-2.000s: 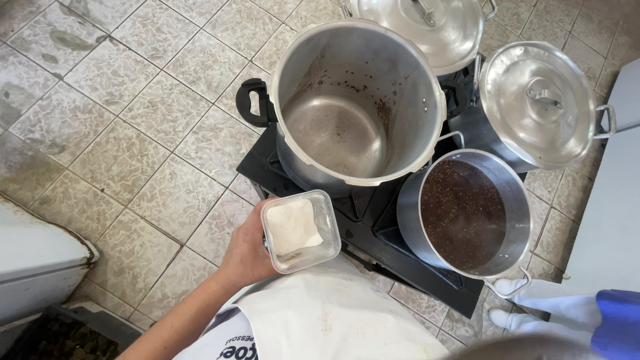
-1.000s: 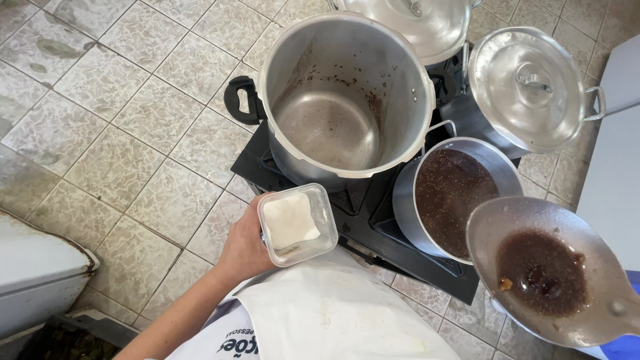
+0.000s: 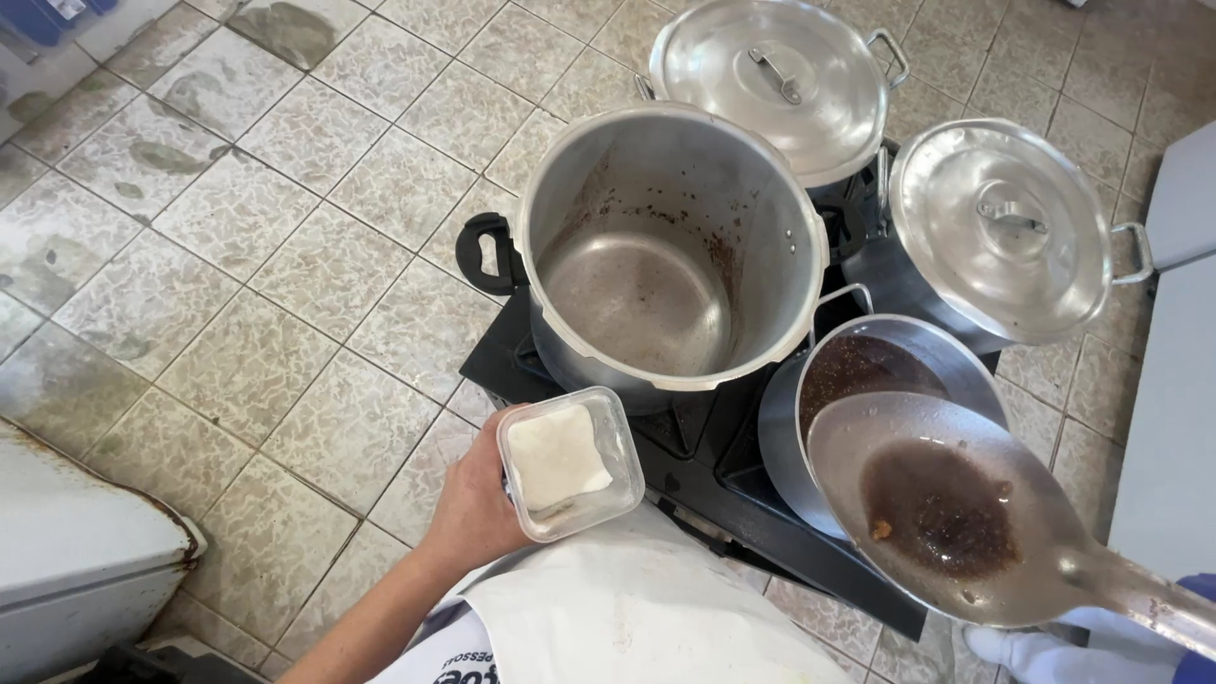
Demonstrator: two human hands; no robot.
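My left hand (image 3: pixel 480 494) holds a clear plastic container (image 3: pixel 622 484) with an off-white powder (image 3: pixel 556 456) in it, just in front of a large open pressure-cooker pot (image 3: pixel 636 304). That pot has brown residue on its inner wall and a bare bottom. A large metal ladle (image 3: pixel 826 475) with dark brown liquid (image 3: pixel 940 513) in its bowl is over the near side of a smaller pot (image 3: pixel 784 446), which holds dark liquid with small bits. The ladle's handle runs out at the right edge; my right hand is out of view.
Two lidded aluminium pots, one at the back (image 3: pixel 836 95) and one at the right (image 3: pixel 1073 256), stand by the black stove (image 3: pixel 807 560). A rusty-edged white appliance (image 3: pixel 85 522) is at the lower left. A person's white shoe and trouser leg (image 3: pixel 1026 655) show at the lower right.
The ladle, out of view two seconds ago, came in from the right with liquid and has moved left over the near edge of the smaller pot. My left hand still holds the container.
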